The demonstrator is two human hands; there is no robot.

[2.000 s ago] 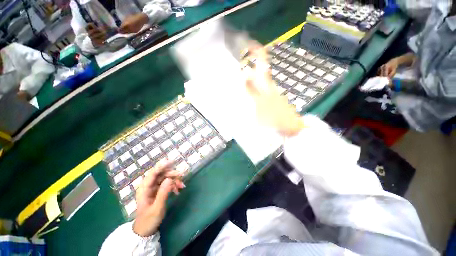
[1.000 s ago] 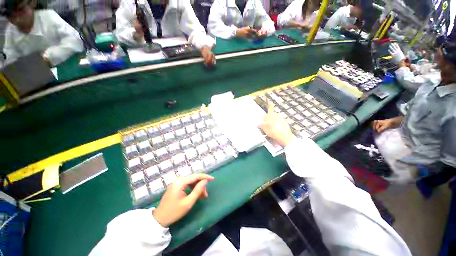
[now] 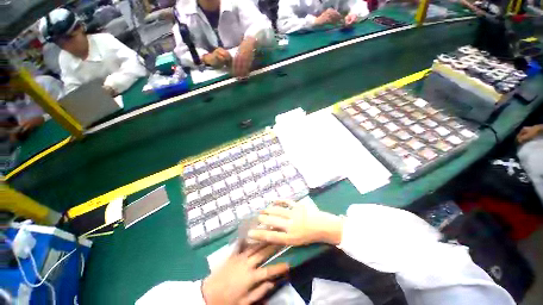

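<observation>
My left hand and my right hand are close together at the near edge of the bench. Both rest on a grey and white sheet, whose pale corners show at the left and above my right hand. The fingers cover most of it. Just beyond lies the left blister tray with rows of silver-white parts. A second filled tray lies to the right. White papers lie between the trays.
A grey rectangle lies left of the trays near yellow tape. A blue box with white cable stands at far left. A vented machine stands at right. People sit across the channel; another person's hand is at the right edge.
My right hand has moved from the papers between the trays to the near edge, beside my left hand. A grey and white sheet now lies under both hands. The view has shifted.
</observation>
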